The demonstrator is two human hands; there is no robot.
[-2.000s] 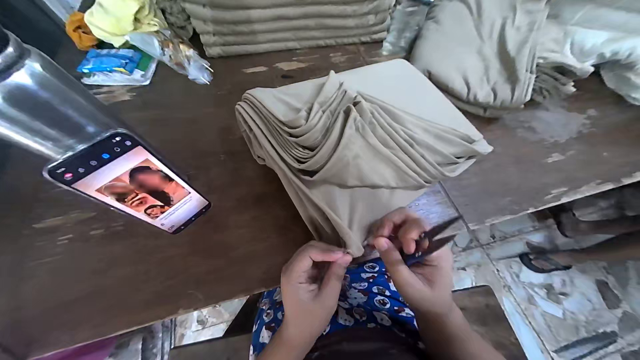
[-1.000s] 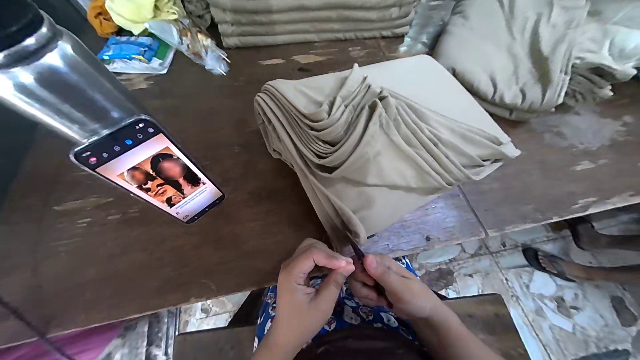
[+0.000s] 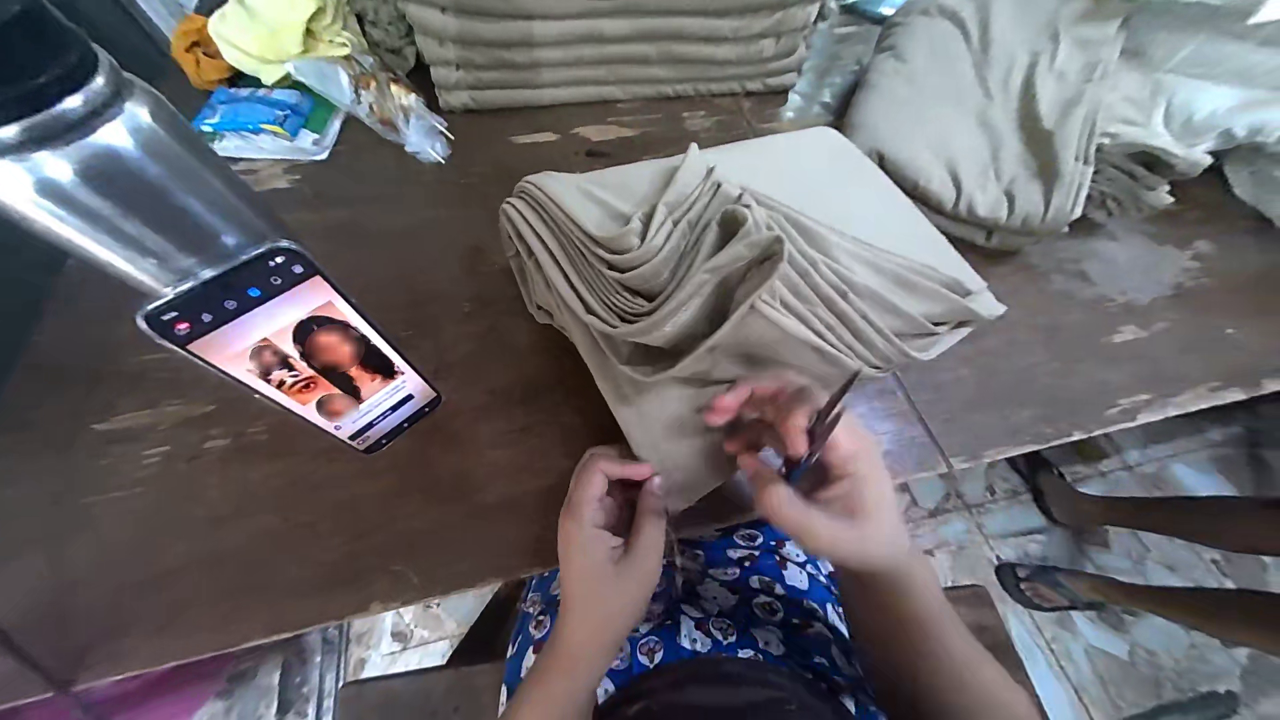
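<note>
A beige fabric piece [image 3: 700,270] lies gathered in folds on the wooden table, one corner hanging toward my lap. My left hand [image 3: 615,510] pinches the edge of that corner between thumb and fingertips. To its right, my right hand [image 3: 810,470] is raised beside the fabric, blurred, with small dark scissors [image 3: 825,425] held in it, their blades pointing up and away. Whether the blades are apart is unclear. The right fingertips appear off the cloth.
A phone [image 3: 310,350] with a lit screen leans by a steel bottle [image 3: 130,180] at left. Stacked beige cloth [image 3: 610,50], a yellow cloth [image 3: 280,35] and plastic packets [image 3: 255,115] lie behind. More fabric [image 3: 980,110] sits at back right. Another person's feet [image 3: 1060,500] show at right.
A second ago my hands were close together at the fabric corner with the scissors between them. My right hand has since moved away to the right and up, still holding the scissors.
</note>
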